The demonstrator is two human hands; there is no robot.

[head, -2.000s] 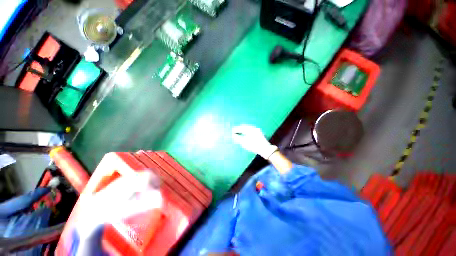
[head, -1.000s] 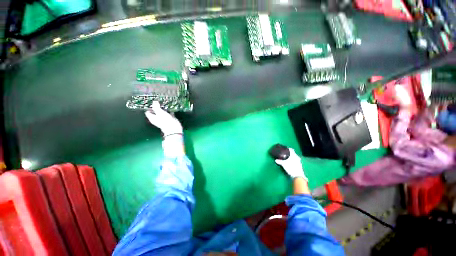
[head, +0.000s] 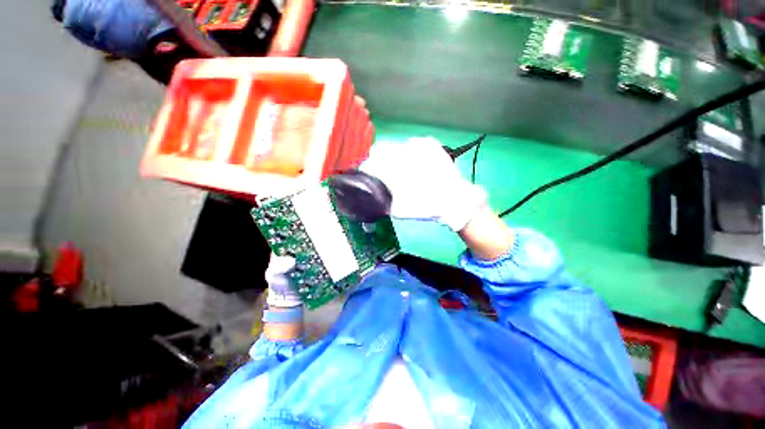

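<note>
A green circuit board [head: 323, 243] with a long white block is held tilted in front of my body. My left hand [head: 283, 281], white-gloved with a blue band at the wrist, grips its lower left edge. My right hand [head: 424, 180], white-gloved, holds a black barcode scanner [head: 361, 195] over the board's upper part, covering some of it. A stack of red-orange foam trays [head: 237, 172] stands just beyond the board; the top tray shows two rectangular pockets with translucent reddish lining.
Circuit boards [head: 554, 49] lie on the dark green conveyor [head: 436, 71] beyond the green mat [head: 554, 159]. A black box-shaped device [head: 703, 209] stands at right, with a black cable crossing above the mat. Another person's blue sleeve [head: 109, 25] shows at upper left.
My left hand has lifted a board off the conveyor and brought it to my body. My right hand has raised the scanner from the mat to the board. The view has turned left to the trays.
</note>
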